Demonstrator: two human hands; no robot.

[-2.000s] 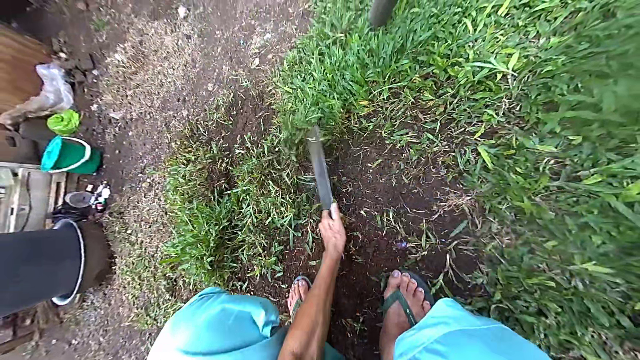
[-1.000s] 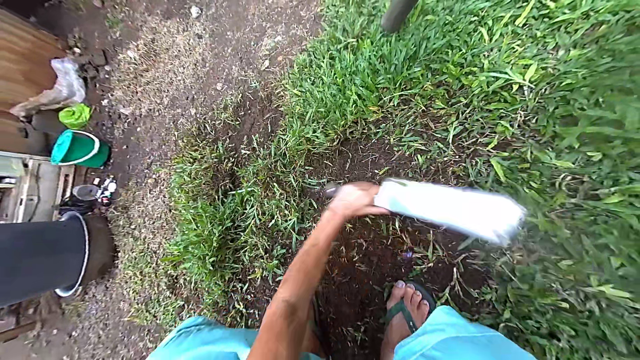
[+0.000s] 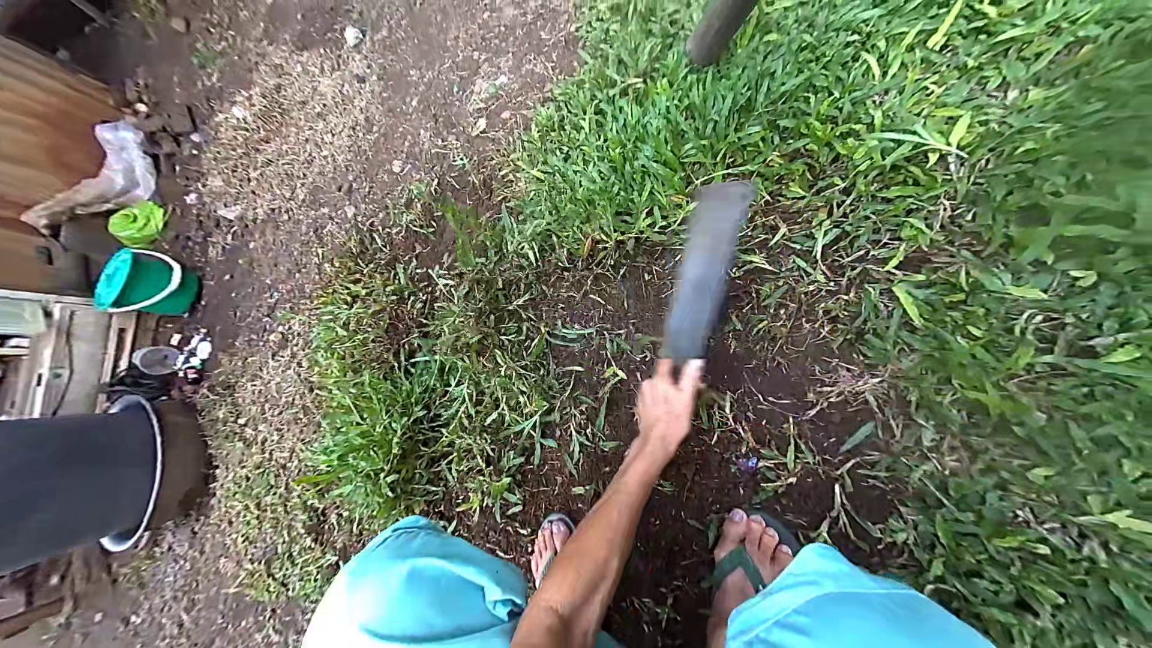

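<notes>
My left hand point(image 3: 664, 407) is closed around the grip of a machete, its arm reaching forward between my knees. The broad grey machete blade point(image 3: 707, 270) is motion-blurred and points forward, slightly to the right, over bare soil, its tip near the edge of the uncut-looking grass point(image 3: 666, 144). The fingers cover the handle. Left of the blade lies a patch of flattened, loose-looking grass point(image 3: 432, 378). My right hand is not in view.
My feet in flip-flops point(image 3: 751, 549) stand on dark soil behind the blade. A post point(image 3: 720, 31) rises from the grass ahead. Along the left are a green bucket point(image 3: 148, 283), a large black container point(image 3: 81, 481), a green plastic bag point(image 3: 138, 223) and a clear plastic bag point(image 3: 126, 171).
The machete blade pointed forward into the grass, then to the right a second ago. Now it points forward and slightly right, and my left hand remains closed on its handle.
</notes>
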